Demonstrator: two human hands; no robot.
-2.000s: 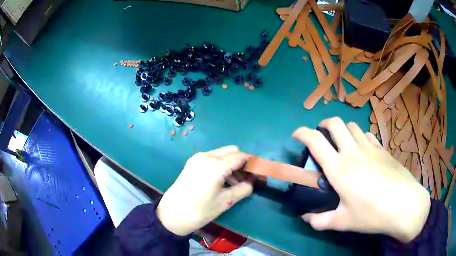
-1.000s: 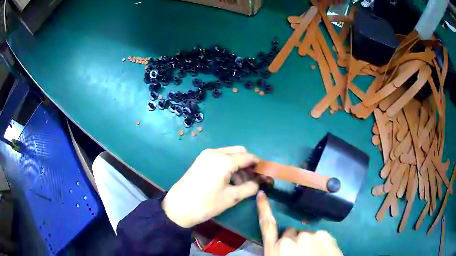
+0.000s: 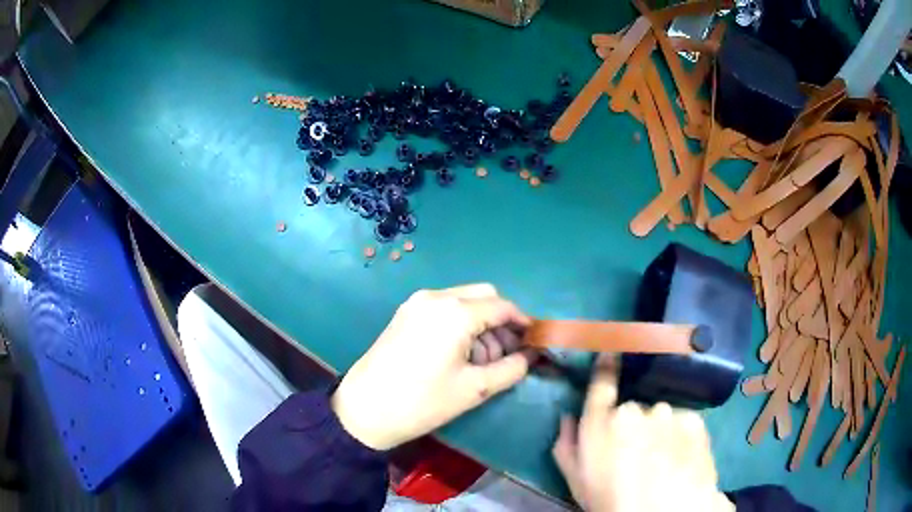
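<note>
A black housing (image 3: 715, 300) lies on its side on the green table at right of centre, its open side towards the left. An orange strap (image 3: 620, 337) runs from a round black button (image 3: 703, 339) on the housing's wall to my left hand (image 3: 430, 365). My left hand pinches the strap's other end between thumb and fingers; that end is hidden. My right hand (image 3: 640, 455) is just below the strap and housing, index finger stretched up to the strap's lower edge. It is slightly blurred, and I see nothing held in it.
A heap of black buttons (image 3: 420, 130) lies beyond my hands, with small orange discs (image 3: 288, 102) beside it. A big pile of loose straps (image 3: 800, 270) is at right, with another black housing (image 3: 757, 88) behind. A blue perforated surface (image 3: 90, 340) is below the table edge at left.
My right hand has let go of the housing and moved down to its near side, then slightly right and up. The housing has turned a little; my left hand still holds the strap end.
</note>
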